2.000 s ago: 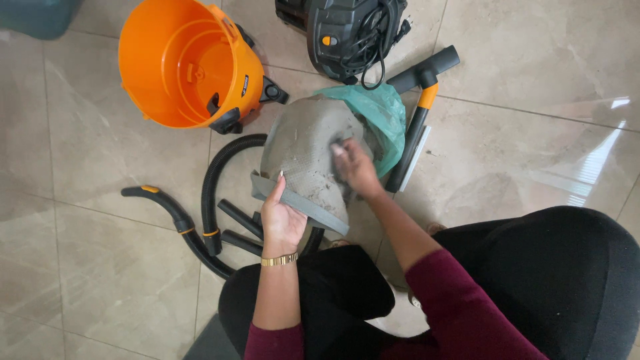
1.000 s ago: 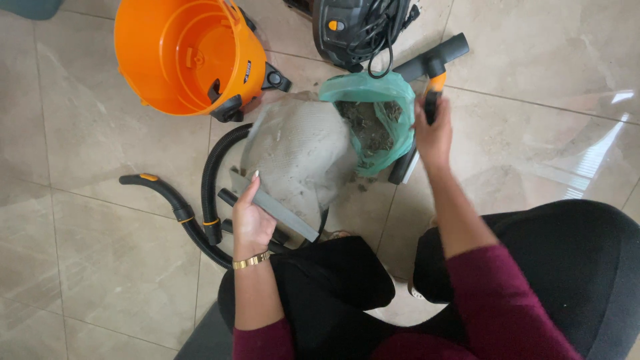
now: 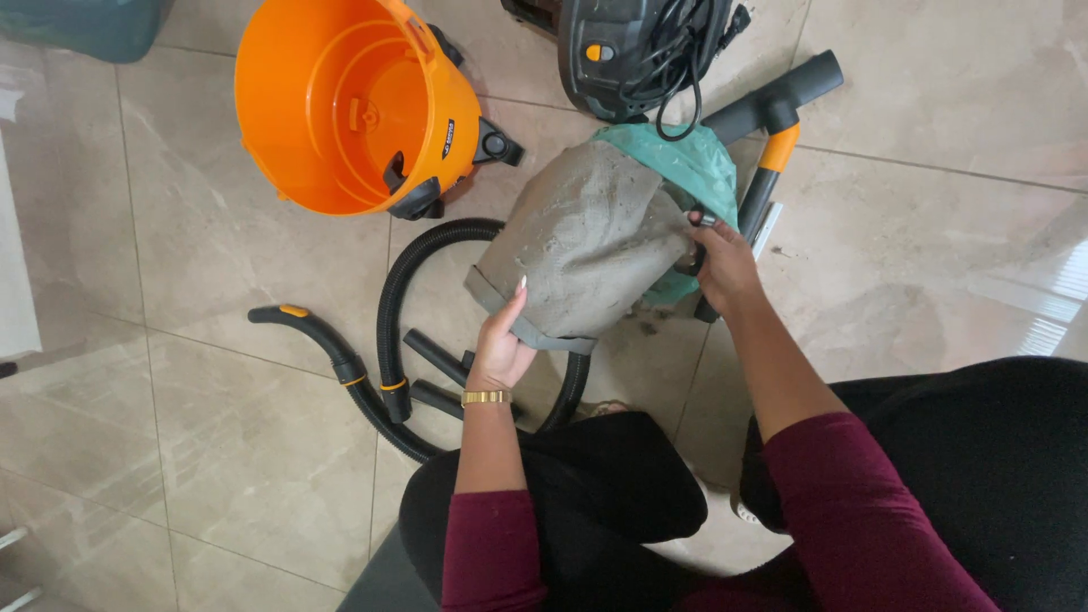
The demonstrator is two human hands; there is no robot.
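Note:
A dusty grey cloth vacuum filter bag (image 3: 586, 229) is held up over the floor. My left hand (image 3: 503, 344) grips the grey band at its lower left rim, thumb on top. At its right side, my right hand (image 3: 721, 255) holds a small dark object (image 3: 702, 218) with a shiny end; its kind is unclear. A green plastic bag (image 3: 705, 166) lies partly beneath and behind the filter, its contents mostly hidden. To the upper left stands the orange vacuum canister (image 3: 357, 110), open at the top, with black casters.
The black vacuum motor head (image 3: 629, 55) with its coiled cord lies at the top. A floor nozzle (image 3: 786, 93) and its tube are at the upper right. The black hose (image 3: 387, 323) and tube pieces (image 3: 433, 353) lie left of my knees. A dark green container (image 3: 93, 25) stands top left.
The filter bag, blurred one second ago, is in clear view and now covers most of the green bag's opening. My right hand has moved from beside the nozzle tube back to the filter's edge.

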